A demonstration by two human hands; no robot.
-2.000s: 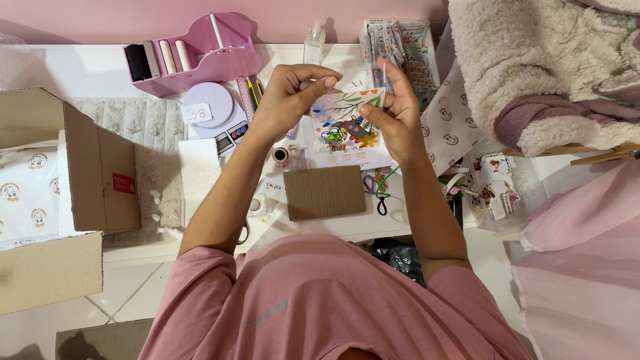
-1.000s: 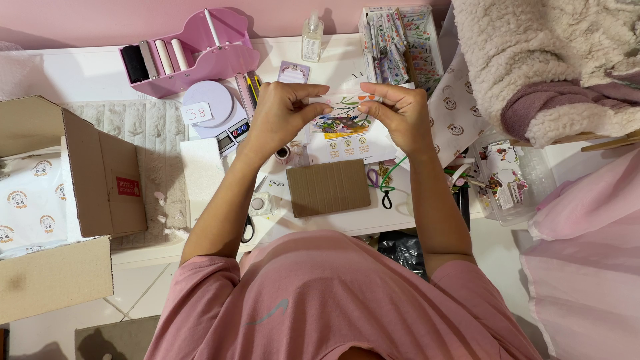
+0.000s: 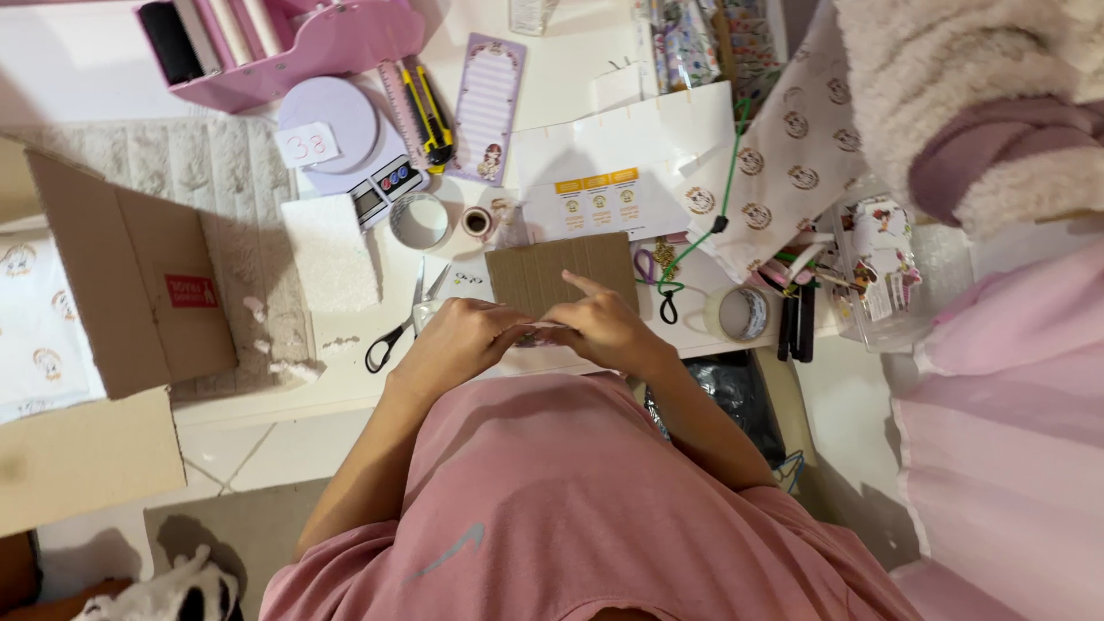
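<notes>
My left hand and my right hand meet close to my body, at the table's front edge. Between their fingertips they pinch a small printed item, mostly hidden by the fingers. Just beyond them a brown corrugated cardboard piece lies flat, partly under my right hand. Black-handled scissors lie left of my left hand. Behind the cardboard rests a white sheet with orange-topped stickers. A purple lined notepad sheet is farther back.
At left stand an open cardboard box and a kitchen scale. A yellow utility knife, tape rolls, a green cord and a plastic tub of cutouts surround the work spot. A fleecy blanket hangs at right.
Both hands have come down from above the sticker sheet toward my body, still holding a printed item. The purple notepad sheet and sticker sheet are now more exposed. The view has shifted.
</notes>
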